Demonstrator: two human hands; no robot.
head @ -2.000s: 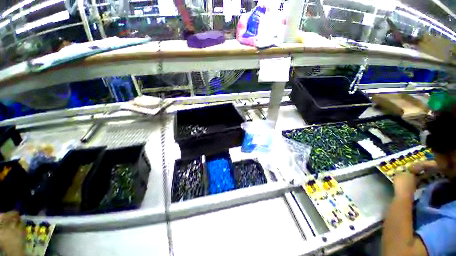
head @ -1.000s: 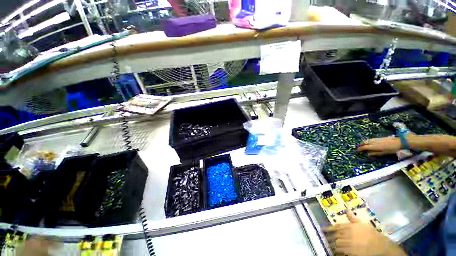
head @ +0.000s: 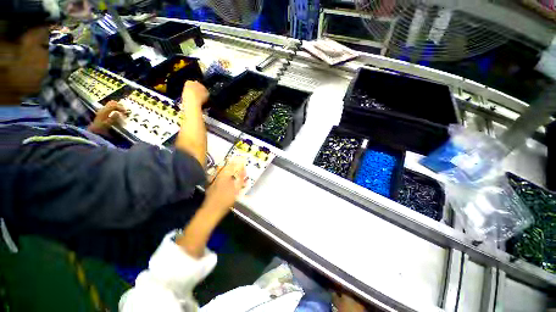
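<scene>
A pale circuit board (head: 261,159) with yellow and black parts along its far edge lies in the white channel, left of centre. My left hand (head: 227,183), below a white sleeve, is on the board's near left part, fingers bent over it; the hand hides that part, and the fingertips are blurred. My right hand (head: 349,302) shows only as a small blurred patch at the bottom edge, cut off by the picture; its fingers cannot be made out.
Three small bins, the middle blue-filled (head: 376,172), stand beyond the rail (head: 366,200). A large black bin (head: 399,106) is behind them, clear bags (head: 481,183) to the right. A neighbour in a dark sleeve (head: 122,183) works close at left over more boards (head: 146,119).
The view has swung left; the right-hand boards and the hands there are out of view. The neighbour at left and my white-sleeved left arm, with the hand on a board, now show.
</scene>
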